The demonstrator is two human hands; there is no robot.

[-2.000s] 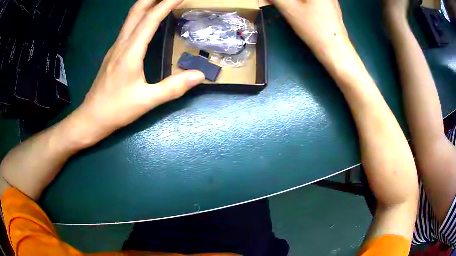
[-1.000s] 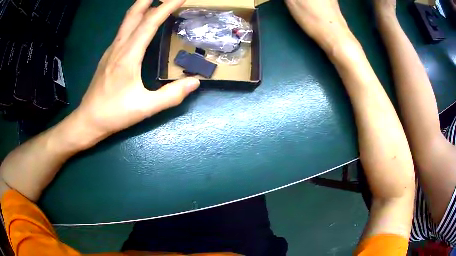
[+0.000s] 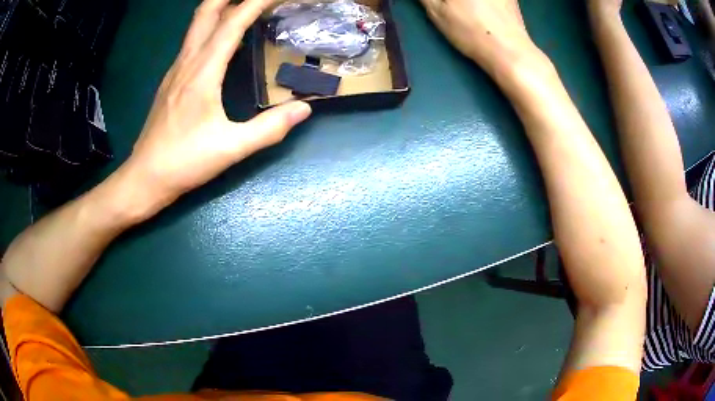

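Observation:
An open black retail box [image 3: 357, 99] with a brown cardboard inside stands at the top middle of the view. In it lie a shiny clear accessory bag [image 3: 325, 31] with dark and red-ended cables and a small dark module [image 3: 307, 79] near the front wall. My left hand [image 3: 205, 106] is at the box's left side, fingers spread, thumb at the front left corner; whether it grips the box is unclear. My right hand [image 3: 478, 27] is beyond the box's right side, its fingers cut off by the top edge.
Stacked black boxes [image 3: 59, 102] stand at the left edge, one with a white label. At right, another person's bare arm [image 3: 647, 117] reaches up beside an opened dark box [image 3: 666, 30]. The green table's pale curved edge [image 3: 313, 319] runs in front of me.
The open box has shifted toward the top of the view, and its raised lid is no longer visible. My right hand has moved slightly left. My left hand has barely moved.

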